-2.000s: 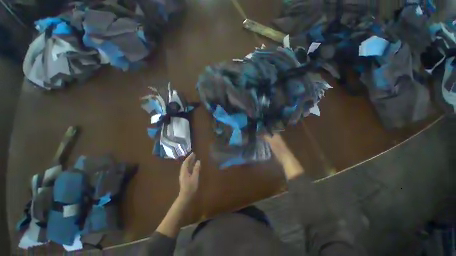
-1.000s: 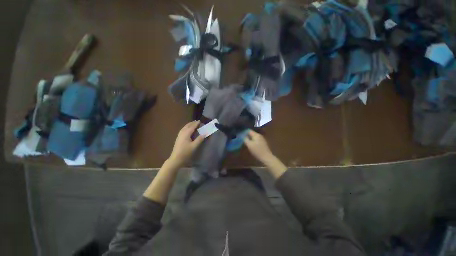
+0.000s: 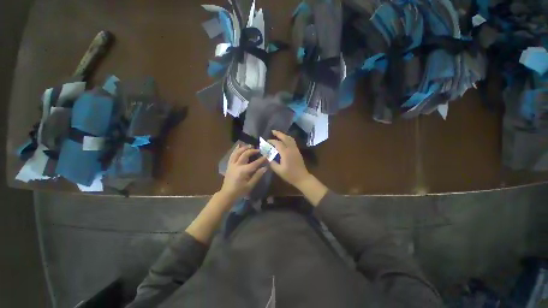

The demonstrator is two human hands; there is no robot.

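Note:
A grey cut-piece bundle (image 3: 261,115) lies at the table's front edge before me, with a dark band at its middle. A small white bundle ticket (image 3: 268,149) with marks on it is tilted up over the bundle. My right hand (image 3: 288,159) has its fingers on the ticket. My left hand (image 3: 243,171) is on the bundle's left side, its fingertips close to the ticket. The hands cover much of the bundle's middle.
A white and grey tied bundle (image 3: 246,66) lies just beyond. Further grey-blue bundles (image 3: 420,57) lie to the right. A grouped set (image 3: 90,138) lies at the left, with a mottled stick (image 3: 94,53) behind it. The table's front edge (image 3: 384,196) runs before my body.
The right hand has moved left from the bundle's right side onto the ticket. The ticket has tilted up from flat. The left hand has moved slightly right and down, over the bundle.

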